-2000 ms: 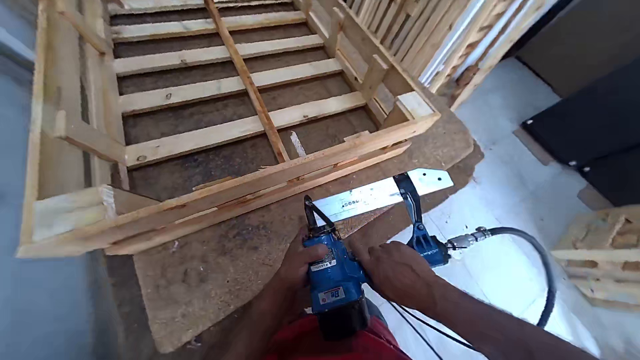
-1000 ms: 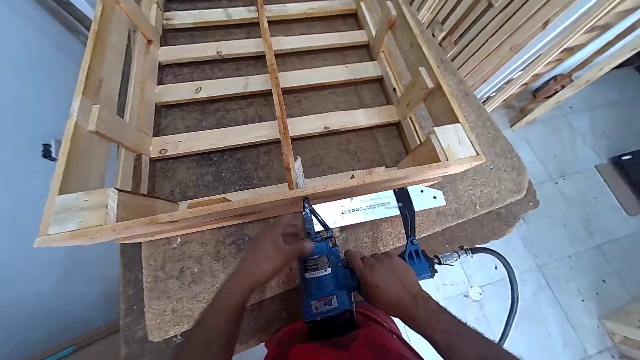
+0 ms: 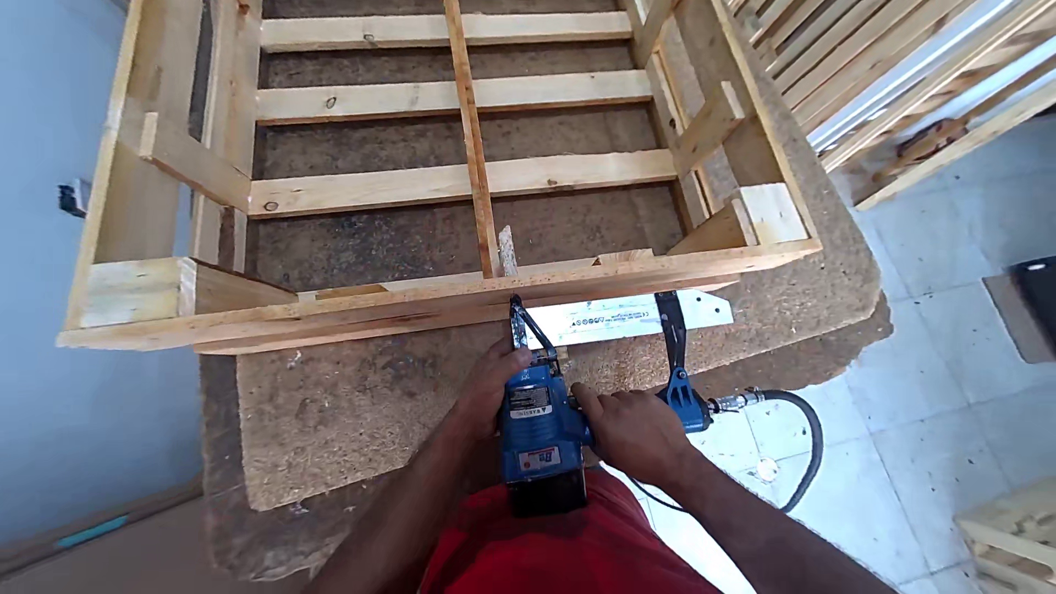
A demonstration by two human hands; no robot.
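A blue pneumatic nailer or stapler (image 3: 536, 429) stands upright in front of my body, its nose at the near rail of a wooden frame (image 3: 429, 301). My left hand (image 3: 488, 384) is on the tool's left side, close to the nose. My right hand (image 3: 631, 429) is closed around the handle. A metal magazine plate (image 3: 610, 320) bearing print runs to the right from the nose, under the frame's edge. An air hose (image 3: 813, 429) joins the tool at the handle's right end. Inside the frame, slats (image 3: 371, 186) cross under one long middle strip (image 3: 472, 132).
The frame rests on a worn particle-board tabletop (image 3: 346, 421). More slatted wood (image 3: 874, 74) stands at the upper right. A pale wooden piece (image 3: 1011, 536) lies at the lower right on the tiled floor (image 3: 940, 330). A blue wall (image 3: 58, 330) is on the left.
My left hand, apart from the tool's nose one second ago, now rests against the tool's side. The nailer has stayed at the near rail beside the middle strip. The view has shifted.
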